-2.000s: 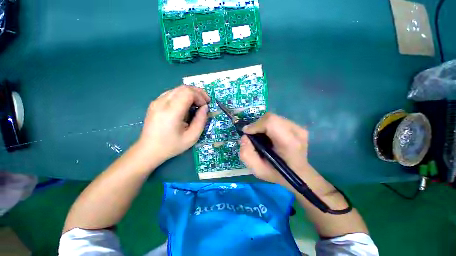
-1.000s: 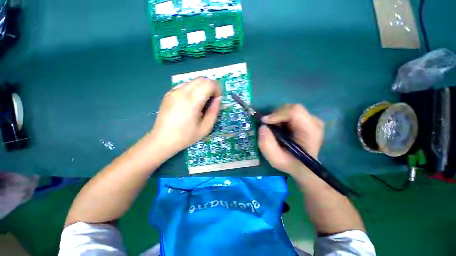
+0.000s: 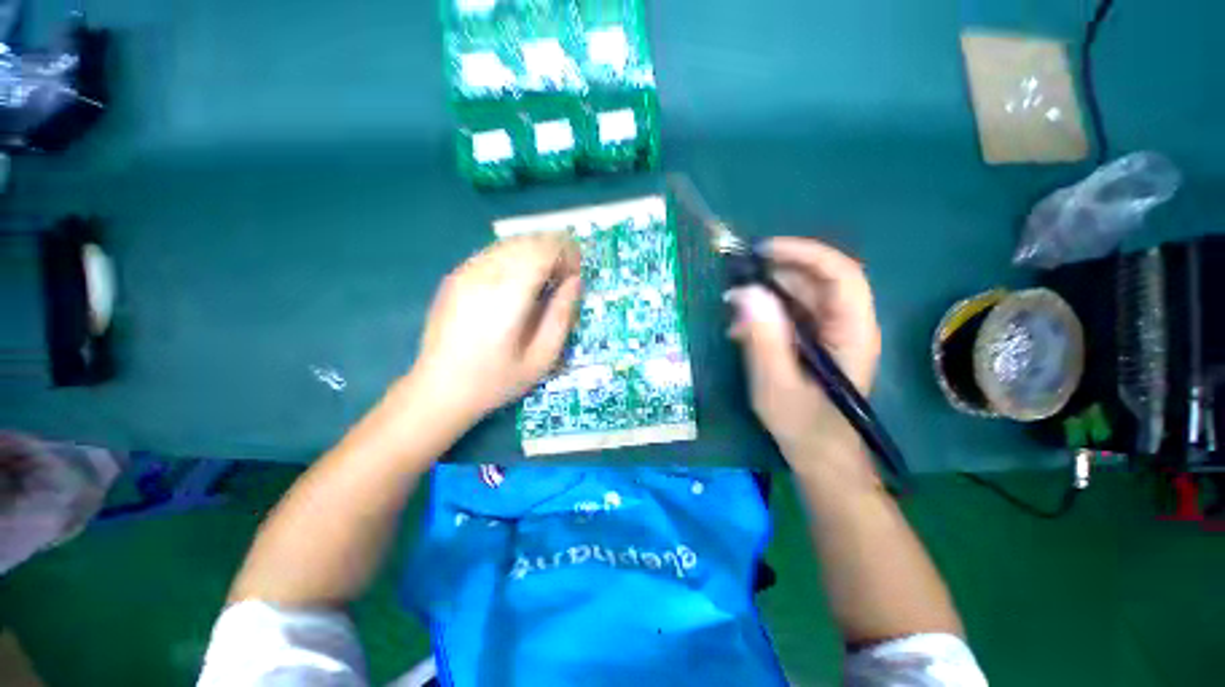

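A green PCB panel [image 3: 618,315] lies on the mat in front of me, with a pale backing strip showing at its far and near ends. My left hand [image 3: 500,315] rests over the panel's left side with fingers curled; a small dark gap shows between them, and solder wire cannot be made out. My right hand [image 3: 813,336] is shut on the black soldering iron [image 3: 836,383]. The iron's blurred tip is off the panel, beyond its far right corner.
Stacked PCB panels [image 3: 558,101] stand beyond the work. At right are a tan square card [image 3: 1024,101], a crumpled clear bag [image 3: 1095,208], a round tin [image 3: 1028,352] and a black unit [image 3: 1175,349]. A black oblong object [image 3: 74,302] lies left. Silvery bits [image 3: 328,377] lie on the mat.
The iron tip was over the panel and is now lifted off to its far right. My right hand has moved up slightly. The camera view has shifted.
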